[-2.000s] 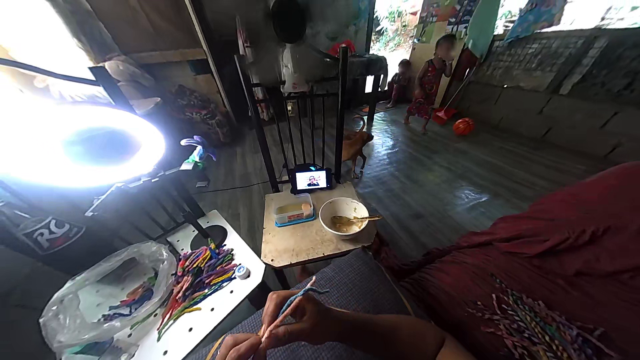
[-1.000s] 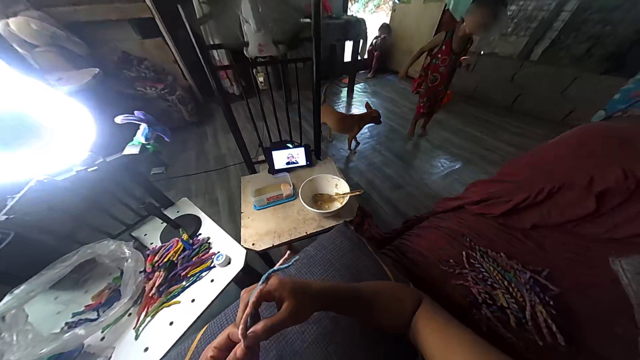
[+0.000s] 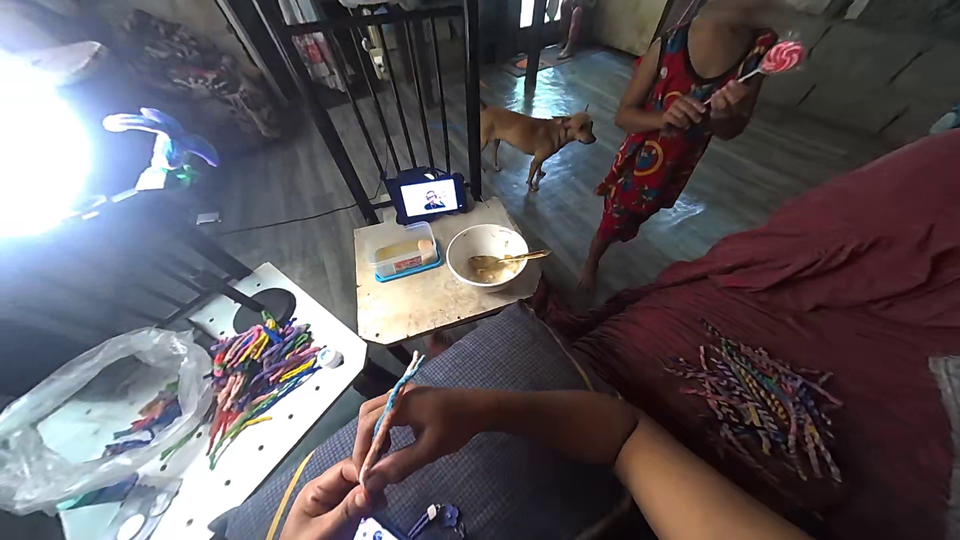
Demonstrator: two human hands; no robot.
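Observation:
My left hand pinches the lower end of some yarn cords, pink-brown and light blue, above a dark patterned cushion. My right hand grips the same cords just above, with their tips sticking up past its fingers. At the left, a heap of coloured yarn pieces lies on a white perforated board, beside a small white round container. On the dark red cloth at the right lies a pile of twisted multicoloured cords.
A wooden chair seat ahead holds a white bowl with a spoon, a plastic food tub and a lit phone. A plastic bag and bright ring light are left. A person with a lollipop and a brown dog stand beyond.
The person in red has come closer on the right. The dog, partly behind the chair's bars two seconds ago, now stands beside them. My hands still hold the cords.

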